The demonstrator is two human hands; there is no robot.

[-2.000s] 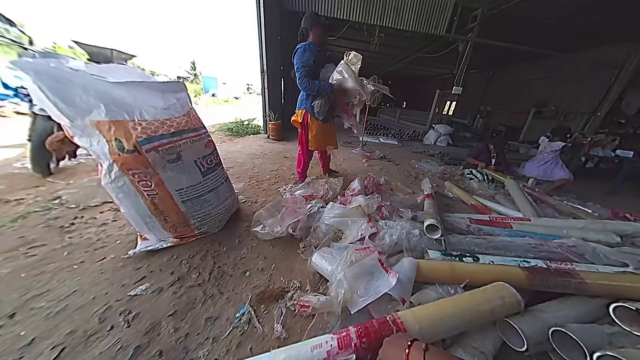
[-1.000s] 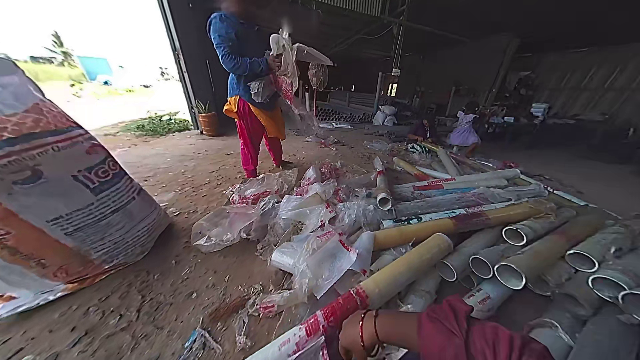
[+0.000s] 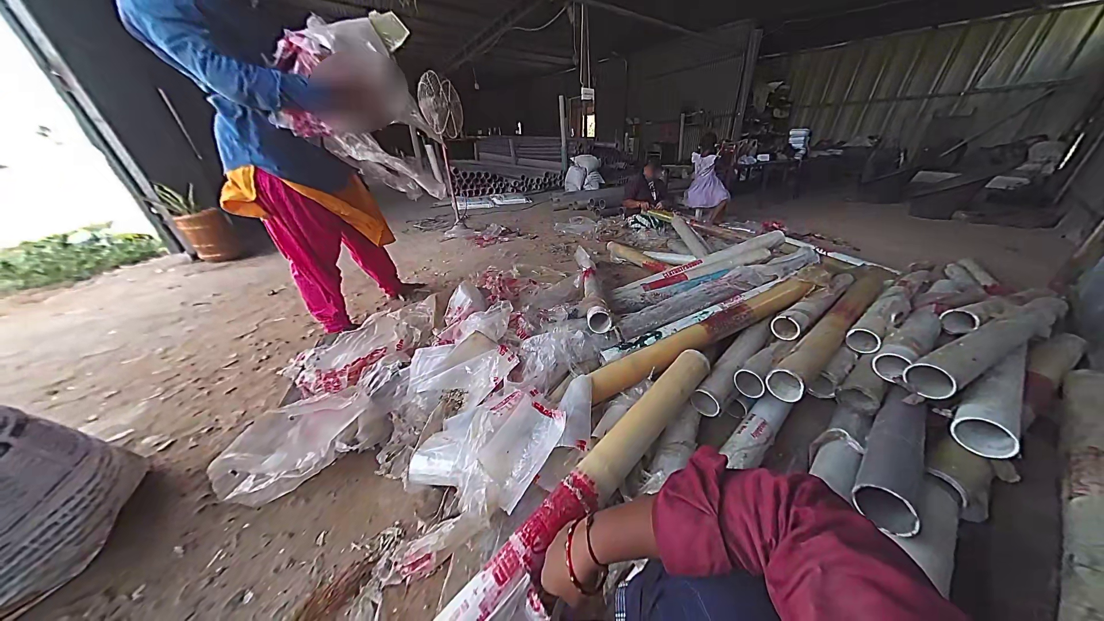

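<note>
My right hand, with bangles at the wrist and a maroon sleeve above, rests on a long pipe near the bottom of the view. Its fingers are mostly hidden, so how firmly they close cannot be told. That pipe has a yellowish bare upper part and a red and white printed plastic wrap lower down, beside my hand. Crumpled clear plastic film with red print lies left of it. My left hand is out of view.
Many plastic pipes are heaped at the right. A large printed sack stands at the left edge. A person in blue stands holding plastic film. Farther back are a pedestal fan, a potted plant and two more people.
My view has swung right. My right hand and maroon sleeve have come further into view along the wrapped pipe. The standing person now holds the film bundled higher against the body.
</note>
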